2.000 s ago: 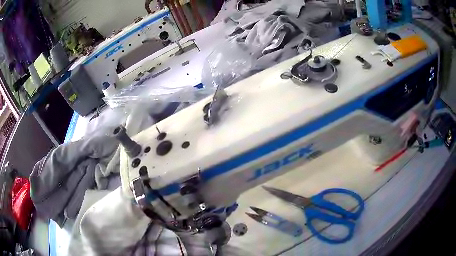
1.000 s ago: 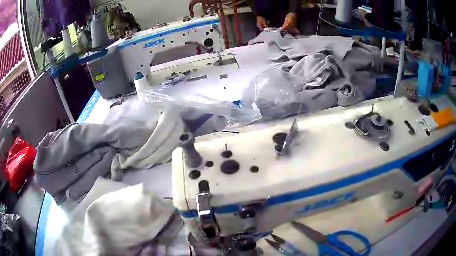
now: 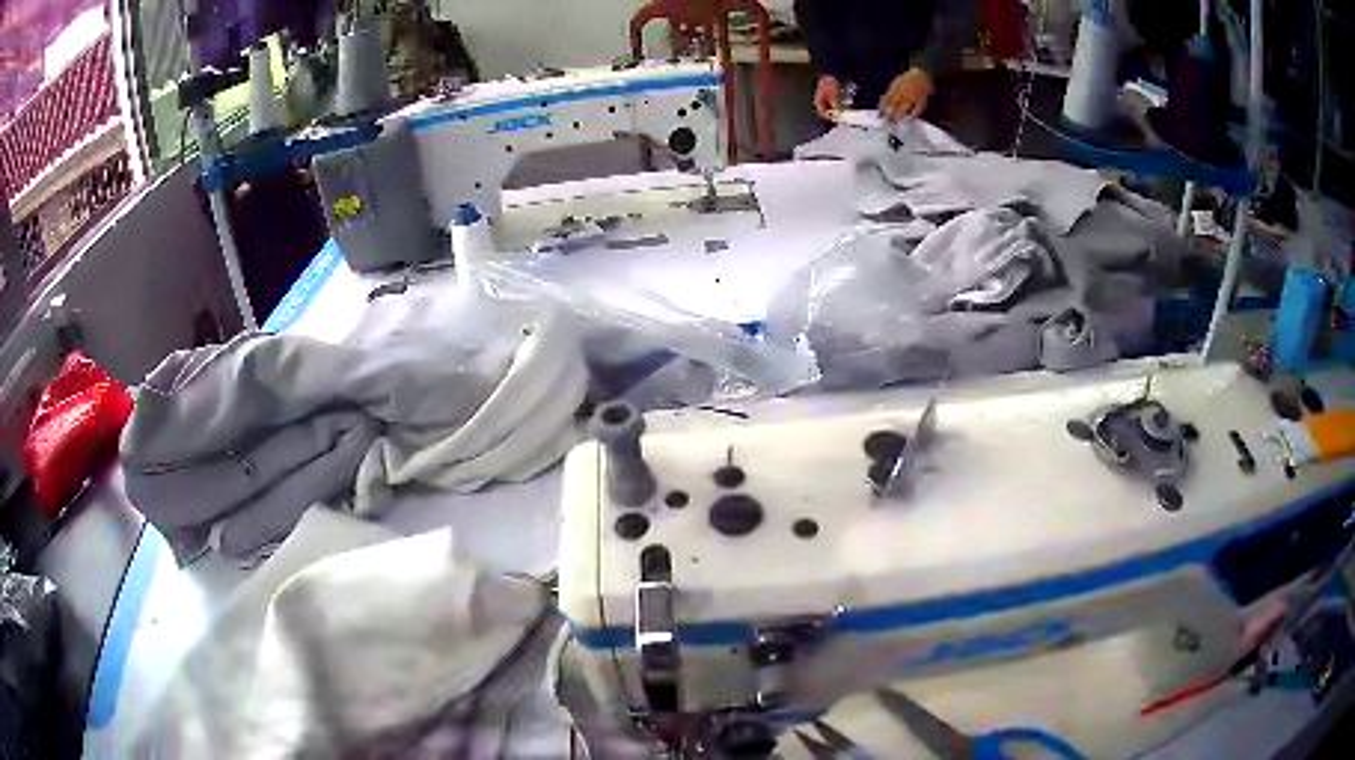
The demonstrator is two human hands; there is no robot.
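Note:
Neither of my hands is in the picture. The nearest sewing machine [image 3: 921, 520], with a white head and blue stripe, fills the lower right. A garment piece [image 3: 372, 639], off-white with some grey, lies to the left of its head end; the needle area is cut off at the bottom edge. The shears [image 3: 1018, 741] with a blue handle and the small snips [image 3: 825, 739] lie under the arm, both partly cut off. A rumpled grey garment pile [image 3: 253, 446] lies behind the garment piece.
A matching machine [image 3: 565, 134] stands behind. A clear plastic bag [image 3: 669, 330] and a second grey pile [image 3: 1025, 267] lie between the machines. A thread spool [image 3: 471, 245] stands by the rear machine. A red bag [image 3: 75, 431] is at left. Another person's hands [image 3: 874, 98] touch grey cloth at the back.
The view has swung up and leftward, so the near machine sits lower and farther right. The shears are now mostly cut off, and another person's hands show at the back.

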